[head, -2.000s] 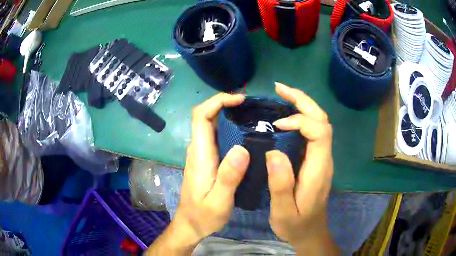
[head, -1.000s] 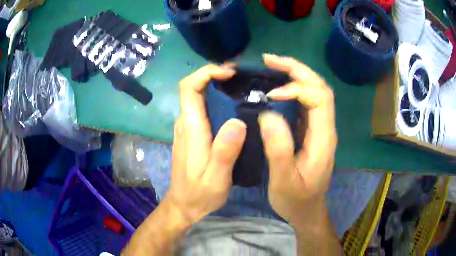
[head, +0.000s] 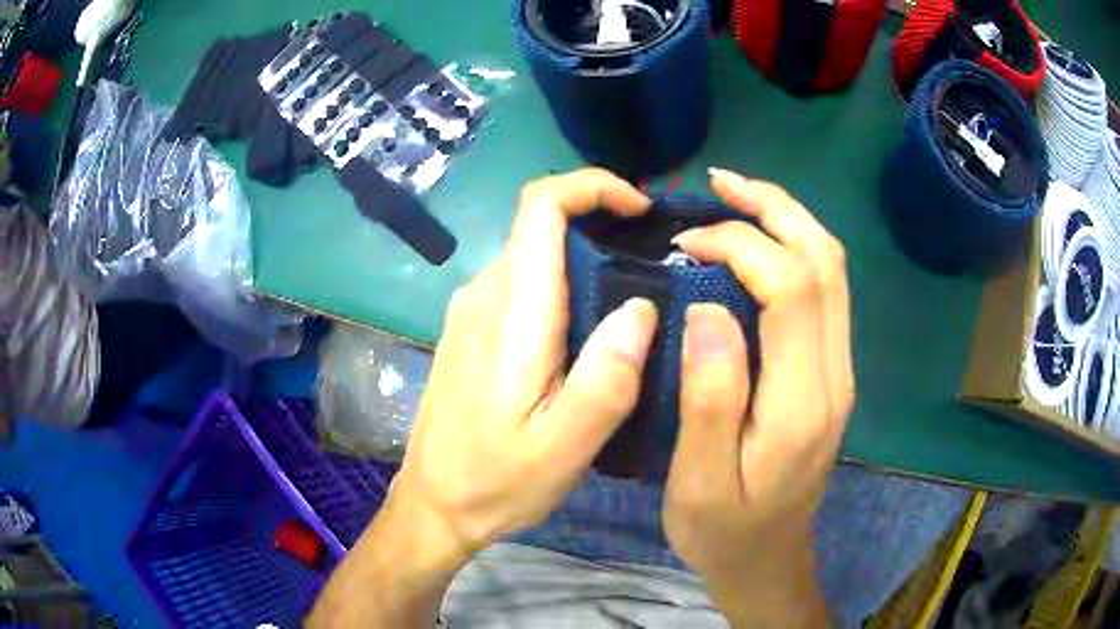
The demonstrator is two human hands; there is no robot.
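A blue mesh speaker housing (head: 590, 289) is held upright between both hands at the bench's front edge, its open end up. A black strip (head: 633, 430) runs down the side facing me. My left hand (head: 528, 369) grips the left side, its thumb on the black strip. My right hand (head: 768, 381) grips the right side, its thumb on the mesh beside the strip and its fingers at the rim. A bit of white connector (head: 678, 258) shows inside the opening. The fingers hide much of the rim and the sides.
Two other blue housings (head: 626, 111) (head: 915, 209) and red housings (head: 811, 43) stand behind. A fanned pile of button strips (head: 350, 111) and a clear plastic bag (head: 160, 221) lie left. A carton (head: 1001, 356) of white rings is right. A purple crate (head: 233, 516) is below left; yellow crate edges (head: 956, 559) are low right.
The camera view has shifted over the bench. The left thumb has moved onto the black strip, and the right thumb now lies on the mesh. Both hands still hold the same housing.
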